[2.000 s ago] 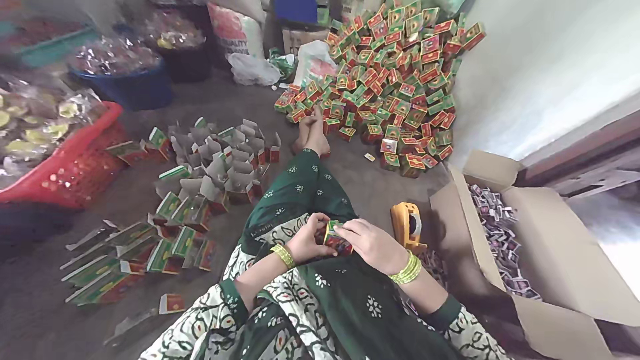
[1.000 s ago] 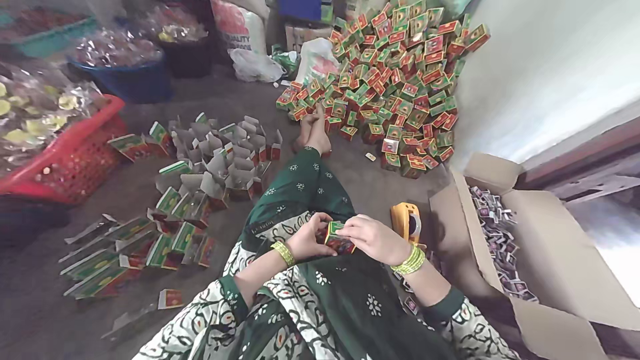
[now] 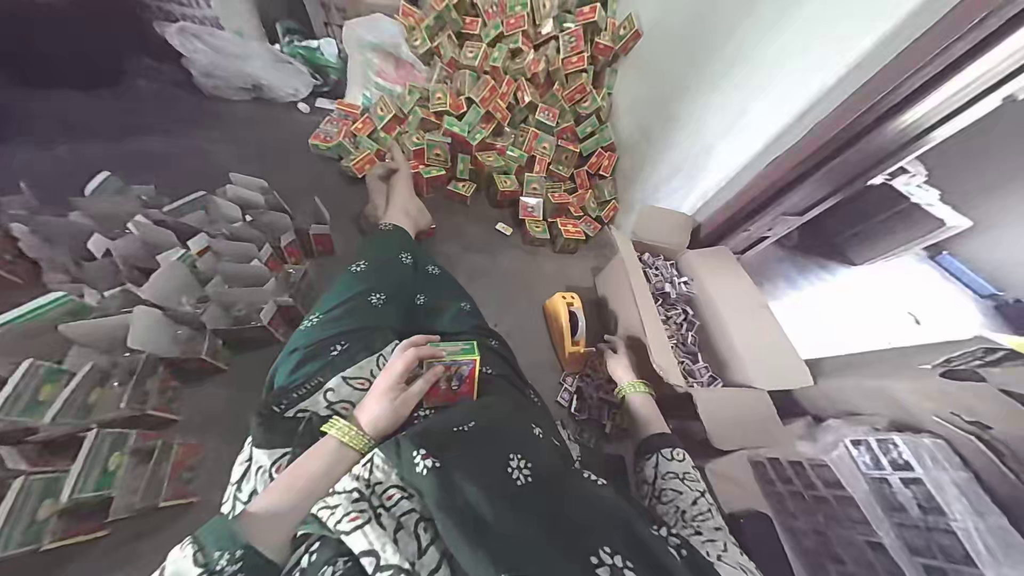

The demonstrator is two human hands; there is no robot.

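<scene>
My left hand (image 3: 406, 382) holds a small red and green printed carton (image 3: 454, 374) upright on my lap, its top flap closed. My right hand (image 3: 621, 364) reaches down on the right, beside a yellow tape dispenser (image 3: 568, 330) and over a small heap of little dark packets (image 3: 590, 398) on the floor. Its fingertips are near the dispenser's front end; whether they hold anything is not clear.
A large pile of filled red and green cartons (image 3: 512, 104) lies beyond my feet. Open cartons (image 3: 172, 280) stand in rows at left. At right is a cardboard box (image 3: 740, 316) of small packets, beside a wall (image 3: 704, 96). Plastic bags (image 3: 240, 64) lie at the back.
My right hand has left the carton and moved right to the floor near the tape dispenser. My left hand still holds the carton. The view has turned to the right.
</scene>
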